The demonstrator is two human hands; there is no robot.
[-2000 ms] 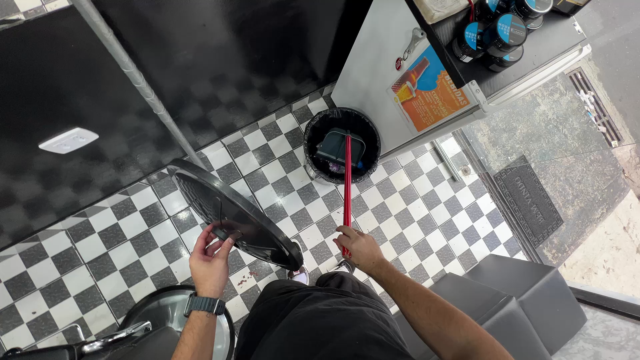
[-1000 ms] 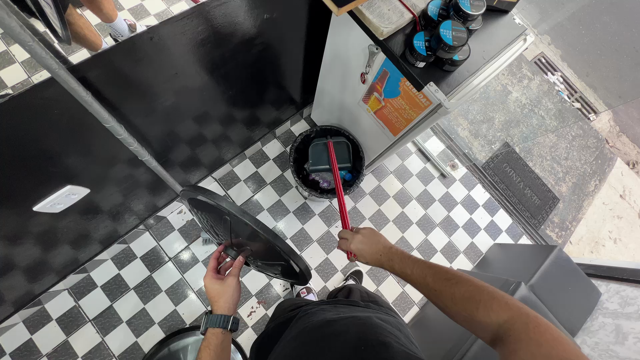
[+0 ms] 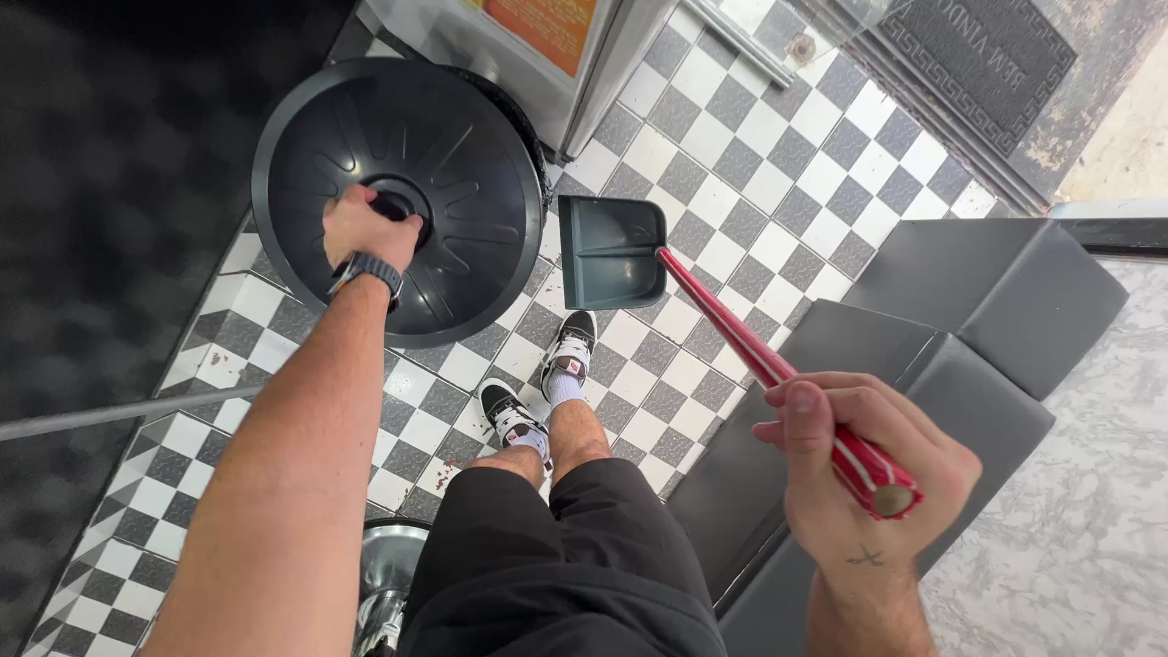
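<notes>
My left hand (image 3: 370, 228) grips the knob at the centre of a round black plastic lid (image 3: 465, 274). The lid lies over the trash bin, whose black bag edge (image 3: 525, 137) shows at its upper right. In my right hand (image 3: 867, 456) is the red-and-white handle (image 3: 730, 324) of a dustpan. Its dark grey pan (image 3: 616, 251) hangs just right of the lid, above my shoes, and no debris shows in it. The far end of the handle points up toward the camera.
A white cabinet (image 3: 547, 100) stands beyond the bin. Grey padded seats (image 3: 912, 365) line the right side. A shiny metal round object (image 3: 388, 566) is by my left leg. A glossy black panel (image 3: 137, 164) is on the left, and a doormat (image 3: 985, 64) lies at upper right.
The dustpan has come out of the bin and moved to its right. My left hand has brought the lid from beside the bin to over it. The view has shifted.
</notes>
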